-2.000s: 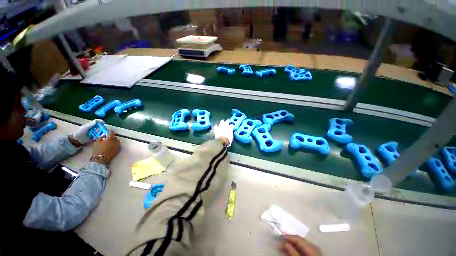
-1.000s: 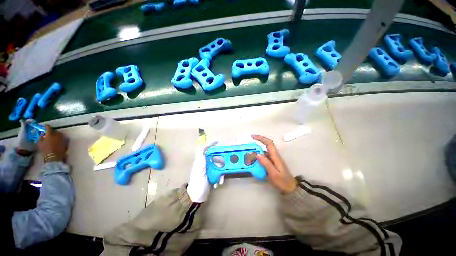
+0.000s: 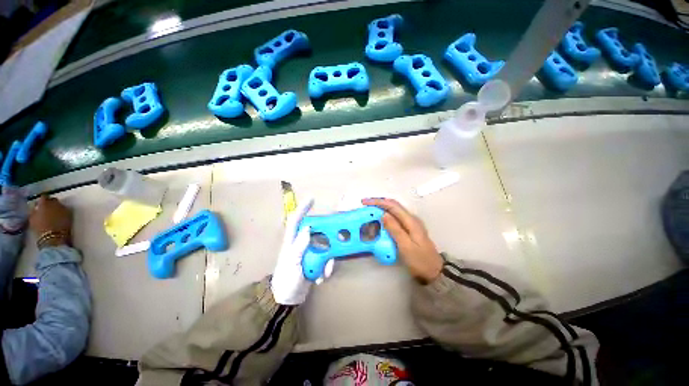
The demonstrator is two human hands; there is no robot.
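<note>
A bright blue controller shell (image 3: 344, 236) is held level over the bench, its round openings facing the camera. My left hand (image 3: 291, 264), in a white glove, grips its left end, with fingertips showing under its lower edge. My right hand (image 3: 412, 245), bare, holds its right end, with fingers over the top right corner. The white wiping cloth cannot be made out clearly; a bit of white shows above the shell. A yellow utility knife (image 3: 289, 200) lies just beyond the shell, its lower part hidden by the glove.
Another shell (image 3: 188, 243) lies left on the bench, near a yellow cloth (image 3: 131, 221), white sticks and a translucent bottle (image 3: 128, 183). A second bottle (image 3: 458, 139) stands by the slanting post (image 3: 532, 45). Several shells lie on the green belt (image 3: 189, 77). A neighbour's arms are at left.
Since one second ago, the view has shifted, and belt shells appear further left. The held shell now shows a smoother face and is slightly tilted. Both hands still hold it.
</note>
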